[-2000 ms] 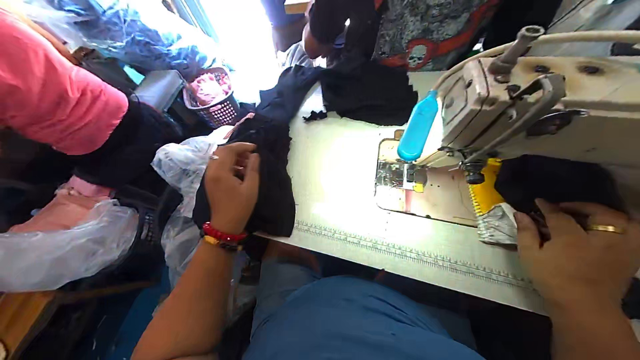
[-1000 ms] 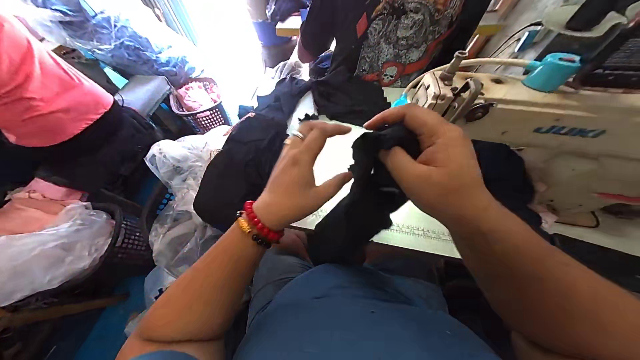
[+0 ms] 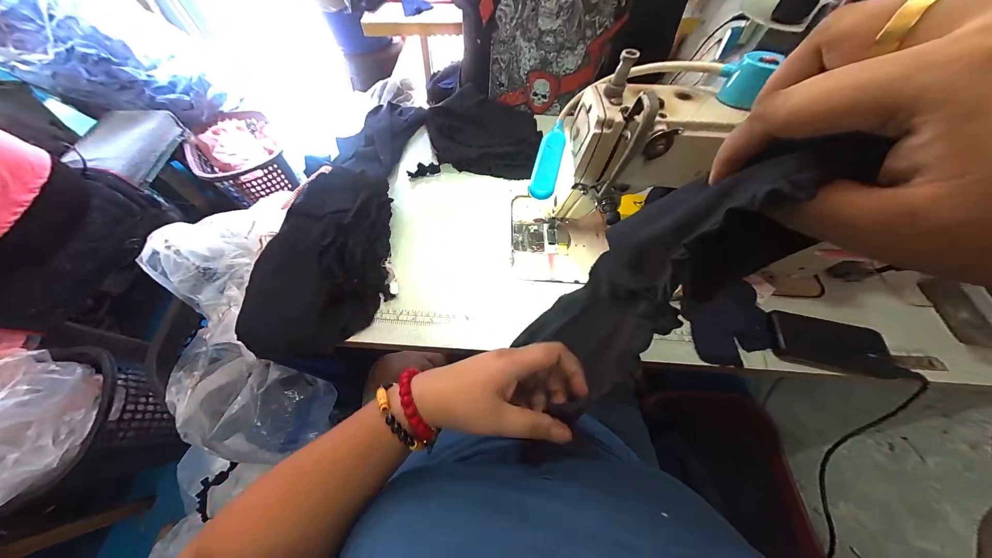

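A strip of black fabric (image 3: 620, 294) stretches diagonally in front of the sewing machine. Its upper end is gripped by my right hand (image 3: 891, 139), raised at the upper right with a gold-coloured ring on one finger. At the lower end, my left hand (image 3: 511, 391), with red and dark bead bracelets at the wrist, has its fingers curled around the cloth's edge near my lap. Behind the strip stands the white industrial sewing machine (image 3: 690, 116), a light-blue plastic piece (image 3: 548, 163) hanging by its head. The needle area (image 3: 552, 236) shows left of the cloth.
Black cloth (image 3: 322, 263) lies over the table's left edge, with more black fabric (image 3: 484, 136) at the back. A smartphone (image 3: 833, 345) with a cable lies at the front right. Plastic bags (image 3: 240, 387) and a basket of pink cloth (image 3: 260, 174) are at the left. A person's pink sleeve shows far left.
My right hand has moved up and to the right with the black fabric, drawing it out long. My left hand has moved down to its lower end. Two seconds ago, it rested on the left pile.
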